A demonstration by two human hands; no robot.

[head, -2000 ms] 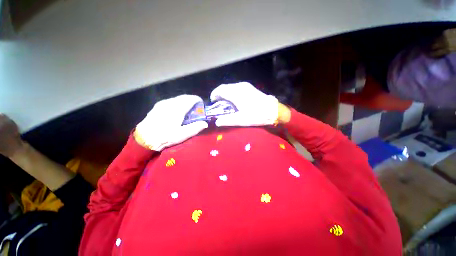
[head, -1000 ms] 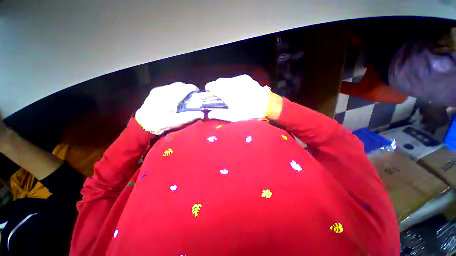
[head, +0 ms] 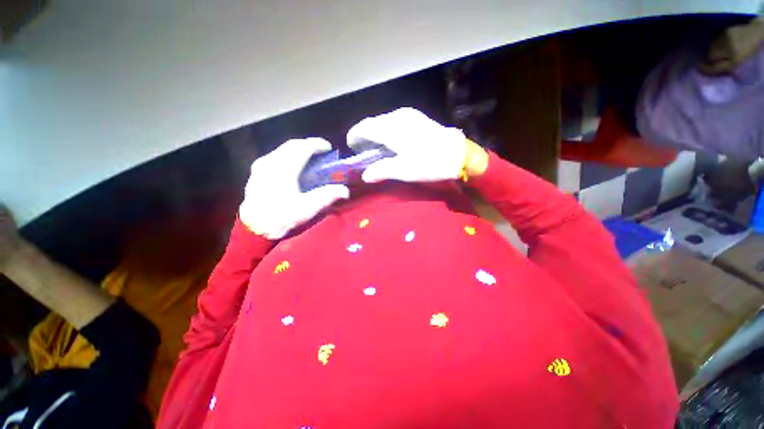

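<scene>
A small purple bundle (head: 333,170) with an orange-red mark is held between my two gloved hands, just in front of my red top and below the table edge. Its left end is darker blue-purple, its right end paler and streaked. My left hand (head: 289,186), in a white knitted glove, grips the left end. My right hand (head: 410,149), in a white glove with a yellow-orange cuff, grips the right end. The fingers hide both ends of the bundle.
The white table (head: 251,67) curves across the top. A person's bare arm (head: 59,285) is at the left. A person in lavender (head: 699,109) sits at the right. A brown carton (head: 691,306) and blue plastic (head: 630,237) lie at lower right, near the checkered floor (head: 620,188).
The bundle has tilted, its right end now higher, and its orange-red mark shows again after being out of sight a second ago. Both hands keep their hold.
</scene>
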